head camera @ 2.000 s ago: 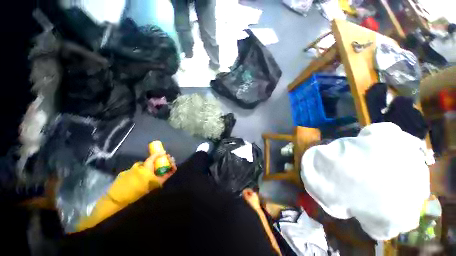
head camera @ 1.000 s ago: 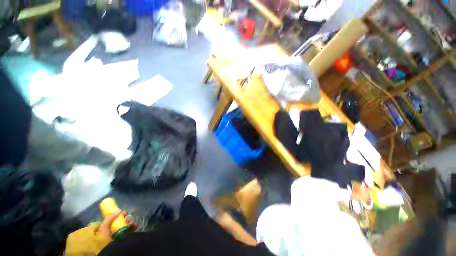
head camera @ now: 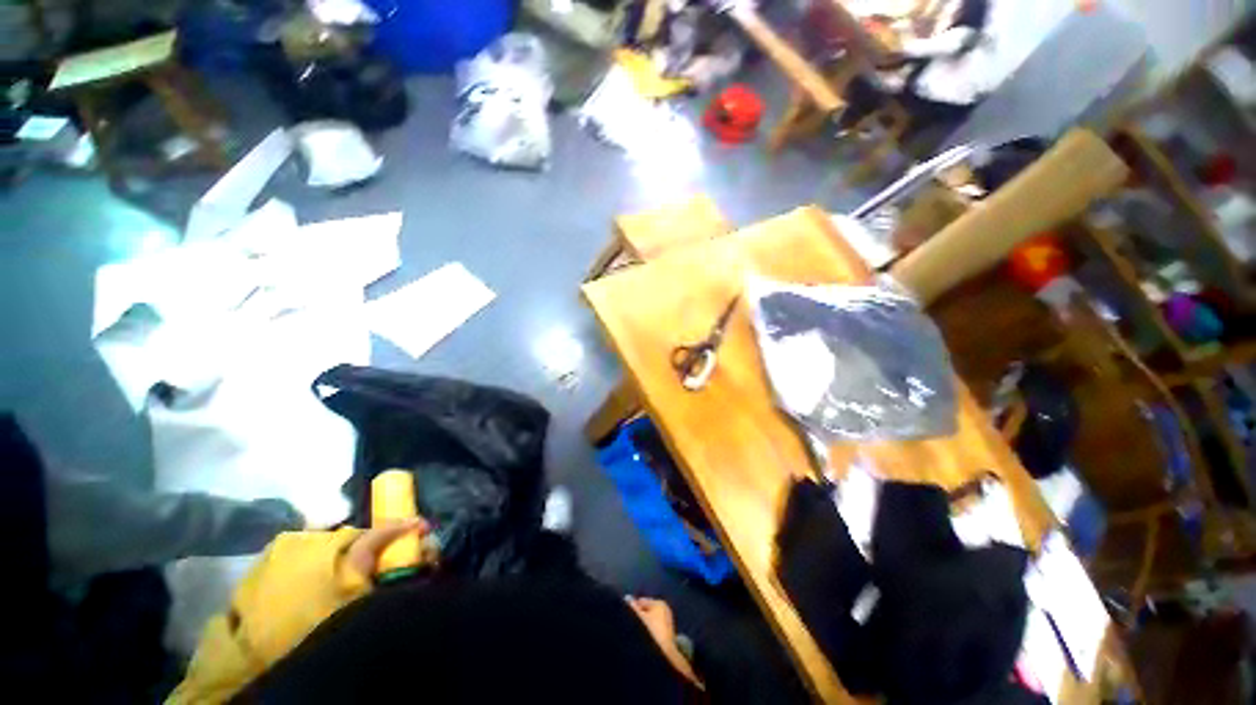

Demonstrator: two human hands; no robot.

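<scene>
My left hand (head camera: 389, 551) is at the lower left, next to a mustard-yellow sleeve or cloth (head camera: 283, 599). It is shut on an upright yellow thread spool (head camera: 395, 512) with a green end low down. What looks like part of my right hand (head camera: 658, 627) shows at the bottom centre, beside my black clothing. It is small and blurred, and I cannot tell its fingers or whether it holds anything.
Dark scissors (head camera: 700, 358), a clear bag (head camera: 861, 365) and black cloth (head camera: 930, 585) lie on a wooden table (head camera: 668, 296). A blue crate (head camera: 661, 503) is beneath. A black bag (head camera: 462, 427) and white sheets (head camera: 427, 306) lie on the floor. A person's grey-clad limb (head camera: 179, 530) is at left.
The view has swung right and forward, bringing the table and scissors into sight. The large white bundle has left the view. My left hand still holds the yellow spool.
</scene>
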